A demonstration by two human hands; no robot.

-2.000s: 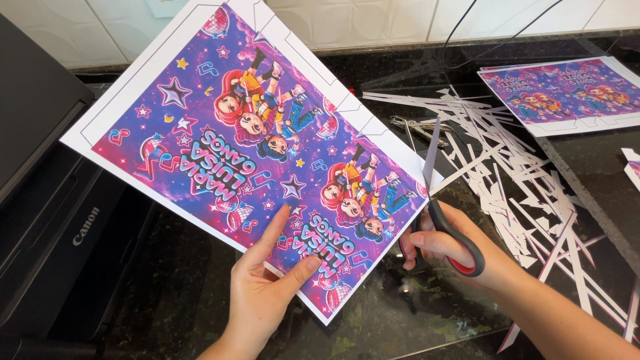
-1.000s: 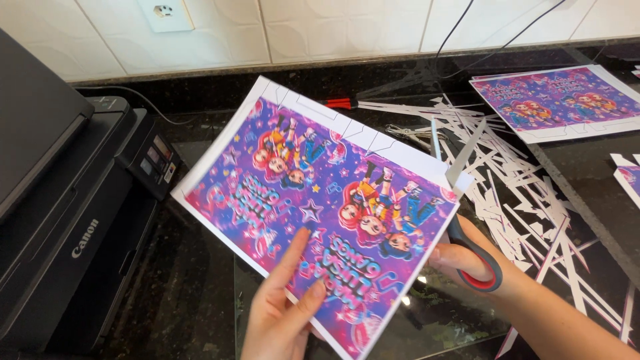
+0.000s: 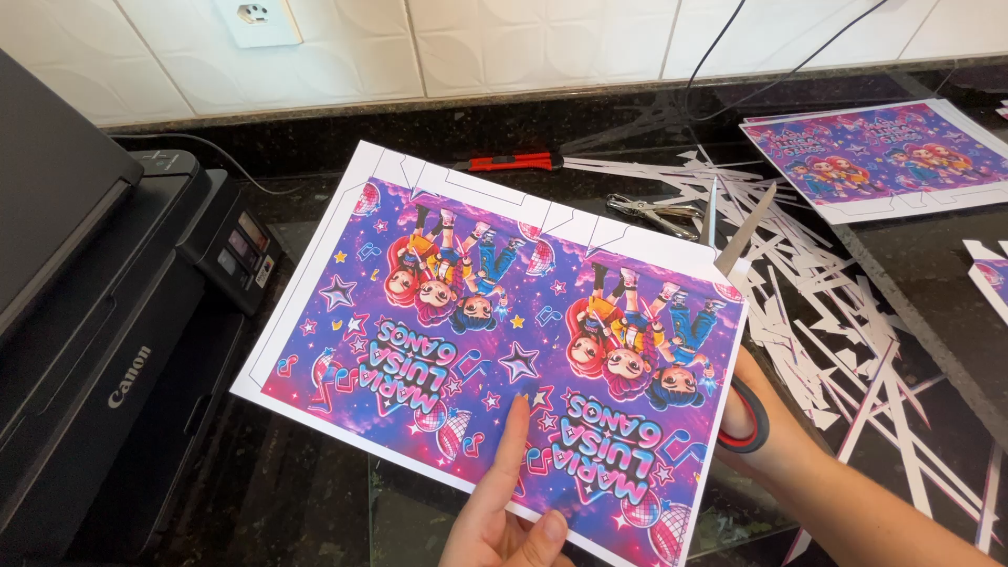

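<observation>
A printed sheet of white card [image 3: 488,339] with purple and pink cartoon artwork, lettering and black outlines along its far edge is tilted across the view. My left hand [image 3: 512,504] holds its near edge, the index finger lying on top and the thumb near the edge. At the sheet's right side my right hand [image 3: 756,409] grips scissors [image 3: 744,427] with black and red handles. The scissor blades are apart and point away at the far right corner of the sheet, where a small cut shows. Part of my right hand is hidden behind the sheet.
A black Canon printer [image 3: 102,354] stands at left. Behind the sheet lie a red utility knife [image 3: 512,162] and a metal tool [image 3: 654,213]. Paper offcuts [image 3: 835,315] are heaped at right, near more printed sheets [image 3: 882,157]. A wall socket [image 3: 256,16] and cables are at the back.
The sheet has turned to lie less steeply and its far right corner is now between or beside the scissor blades. Both hands still hold their things. The view has shifted slightly.
</observation>
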